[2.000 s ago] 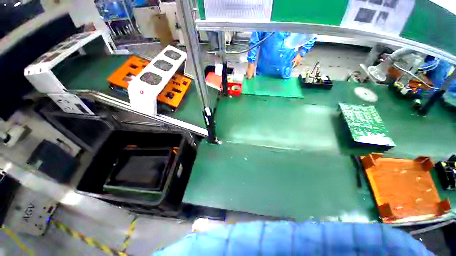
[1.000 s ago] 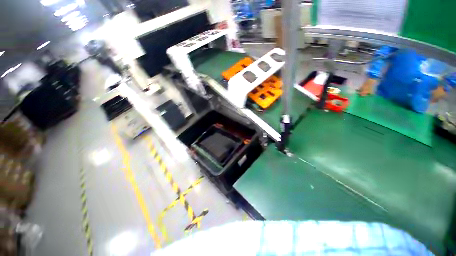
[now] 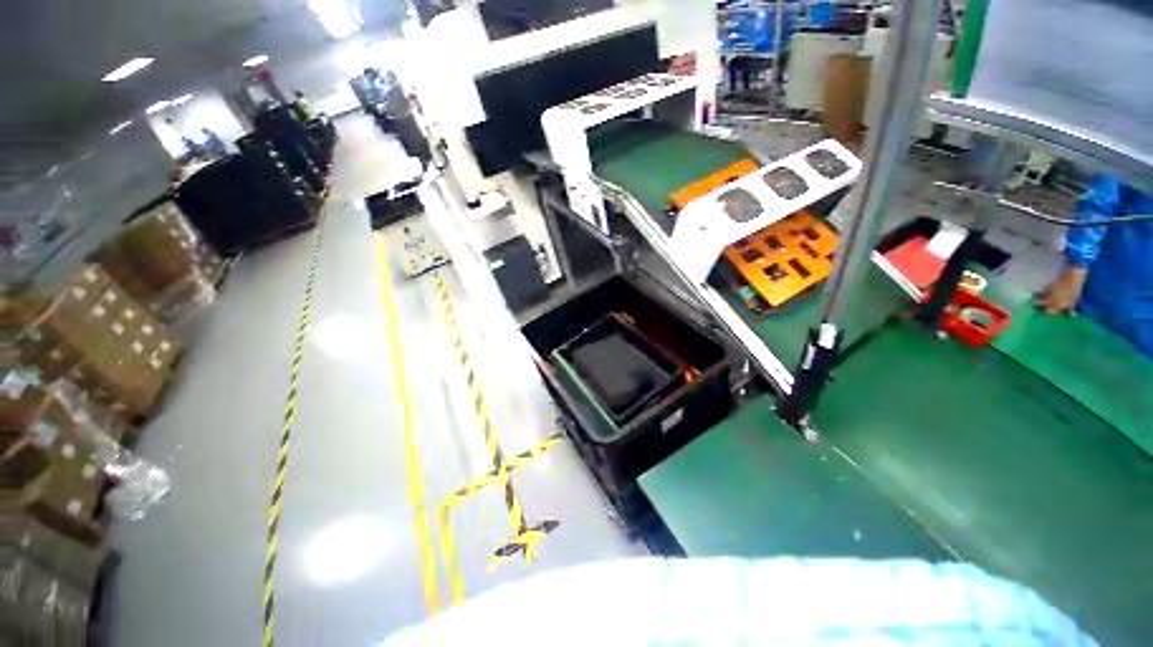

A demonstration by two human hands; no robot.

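Observation:
Neither of my hands is in the picture; a pale blue sleeve or garment, overexposed, fills the bottom edge. Nearest in front is the green-topped bench [image 3: 784, 487]. At its left end stands a deep black tote [image 3: 642, 442]. A dark, low-rimmed tray [image 3: 617, 369] lies inside it, with bits of orange at its right side. Beyond, an orange cover plate with cutouts [image 3: 781, 259] lies on the green-belt conveyor [image 3: 651, 164], partly under a white fan hood [image 3: 771, 190].
A metal post [image 3: 872, 190] rises from the bench. A red parts bin [image 3: 974, 319] stands behind it. A person in blue [image 3: 1119, 259] is at the far right. Stacked cartons [image 3: 95, 322] stand left of the taped aisle [image 3: 341, 442]. A low white cart [image 3: 424, 247] stands beside the line.
The view has swung left: the aisle and cartons have come in, and the green panel and orange perforated tray have left the picture. The conveyor and tote now appear further right.

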